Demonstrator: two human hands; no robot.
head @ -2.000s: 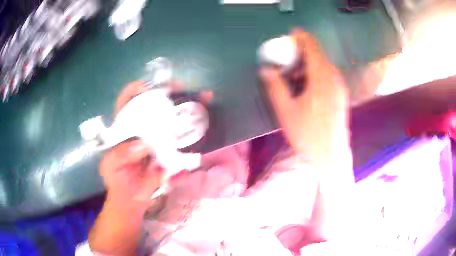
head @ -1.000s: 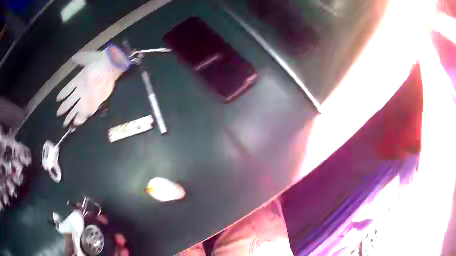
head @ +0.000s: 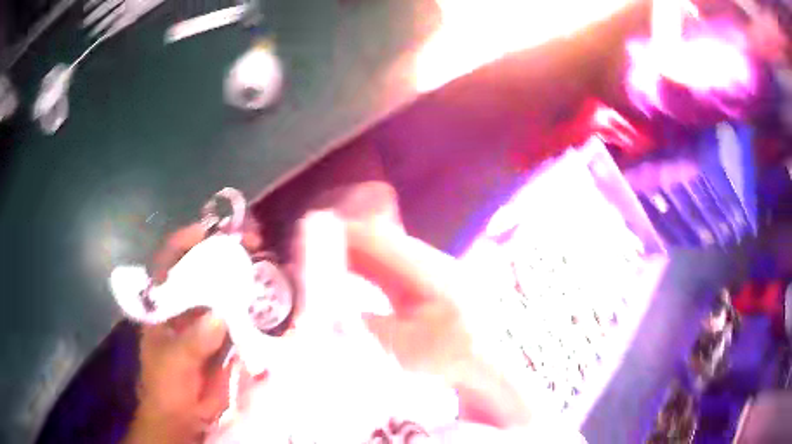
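My left hand (head: 178, 368) holds the white model scooter or motorcycle (head: 208, 273) at the bench's front edge, its dark-rimmed, silver-disc wheel (head: 269, 297) facing up. A thin silver loop shows at its top. My right hand (head: 417, 303) is just right of the model and holds a pale upright part (head: 323, 247) between its fingers. Glare hides that part's shape and whether it touches the model. The white squeeze bottle (head: 254, 80) stands or lies on the green bench beyond, released.
A loose white part with a rod (head: 52, 100) and a white strip (head: 206, 23) lie on the bench (head: 148, 130). A bright parts crate (head: 638, 208) with small pieces is at my right. Blue bins (head: 695, 195) are beyond it.
The view has swung right and down towards the crate. Both hands are now clearly in view, with the model in the left. The phone and glove have left the picture.
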